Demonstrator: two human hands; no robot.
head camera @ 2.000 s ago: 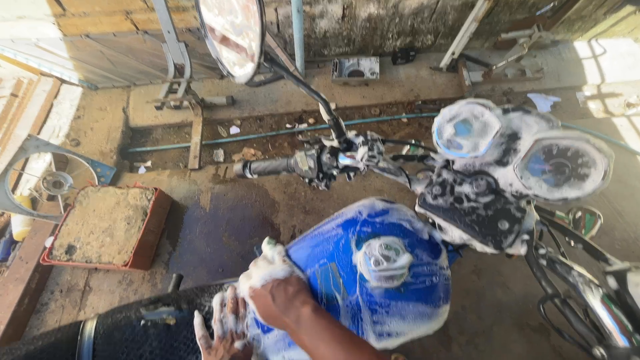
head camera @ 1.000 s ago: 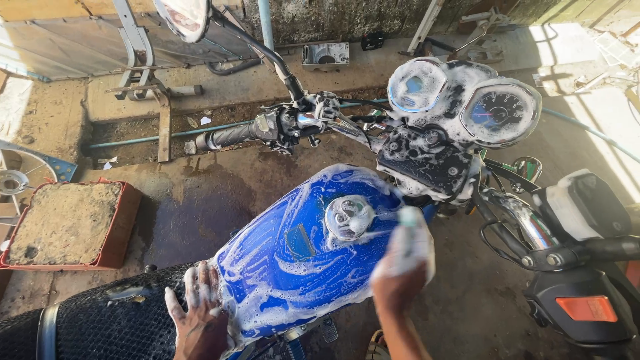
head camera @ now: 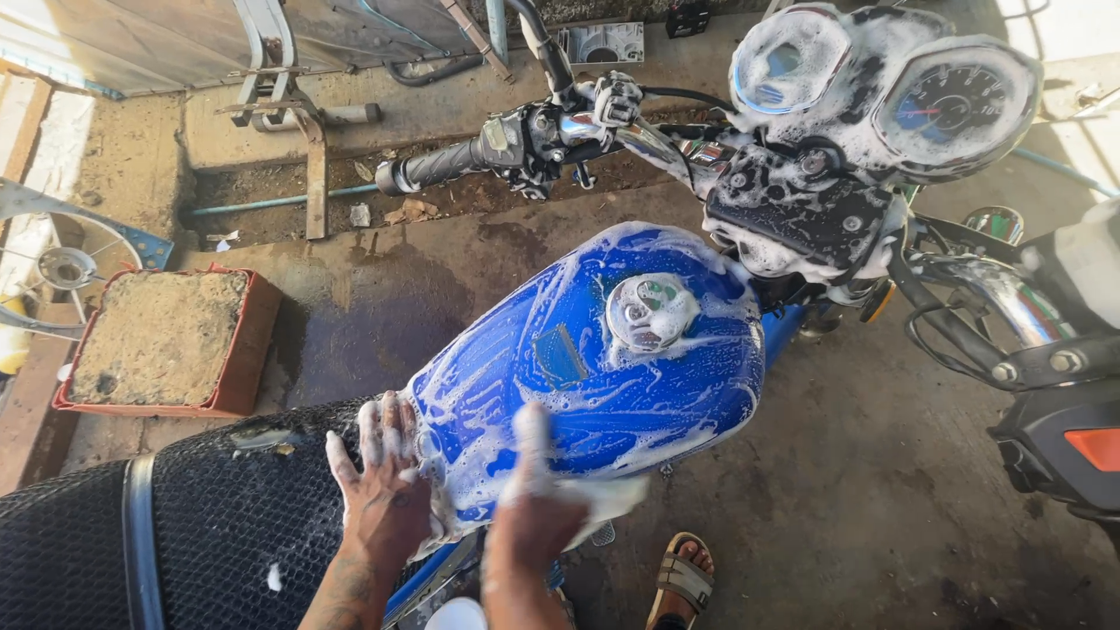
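A blue motorcycle fuel tank (head camera: 595,376), streaked with white suds, fills the middle of the view, its metal filler cap (head camera: 652,312) foamy too. My left hand (head camera: 385,481) rests, fingers spread, where the black mesh-covered seat (head camera: 227,507) meets the tank; it holds nothing. Blurred by motion, my right hand (head camera: 538,507) is at the tank's near side, with a pale, soapy cloth or sponge (head camera: 608,499) in its grip and the thumb raised. Foam also coats the round gauge (head camera: 945,107), the other gauge (head camera: 790,61) and the black handlebar clamp cover (head camera: 801,210).
The left handlebar grip (head camera: 437,166) extends over the floor. A red-sided block (head camera: 162,341) lies at the left beside a wheel-like metal part (head camera: 66,267). Part of a black vehicle with an orange lens (head camera: 1094,448) stands right. A sandaled foot (head camera: 682,577) and white container (head camera: 457,615) are below.
My right hand has moved from the tank's rear to its right side near the cap, then back toward me along the near side. My left hand stays by the seat. The view has shifted.
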